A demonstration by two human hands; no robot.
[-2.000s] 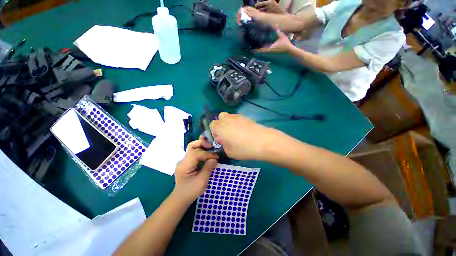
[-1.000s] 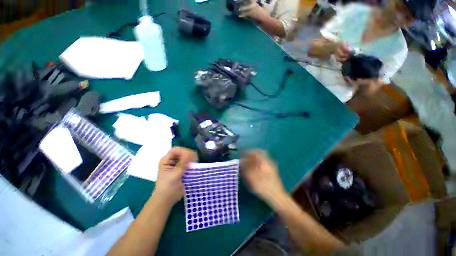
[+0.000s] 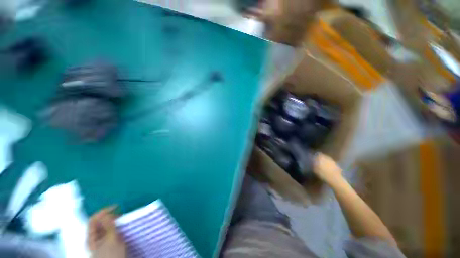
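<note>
The frame is strongly blurred. My left hand (image 3: pixel 105 234) is low on the table, at the edge of the purple-dotted sticker sheet (image 3: pixel 151 232); whether it grips the sheet is unclear. My right hand (image 3: pixel 327 169) is inside the open carton (image 3: pixel 315 73), against the black camera units (image 3: pixel 297 118). Its fingertips meet a dark part, but blur hides whether they hold it. A group of dark camera units (image 3: pixel 85 106) lies on the green table, with thin black cables running right.
White paper pieces (image 3: pixel 58 216) lie left of my left hand. Another dark unit (image 3: pixel 27 53) is at the far left. The table edge (image 3: pixel 244 156) runs between table and carton. Orange tape (image 3: pixel 348 50) marks a carton flap. A blurred person (image 3: pixel 287 17) is at the top.
The view has swung right towards the carton. My right hand has left the sheet's side and reached into the carton. My left hand remains by the sheet. The unit just beyond the sheet no longer shows there.
</note>
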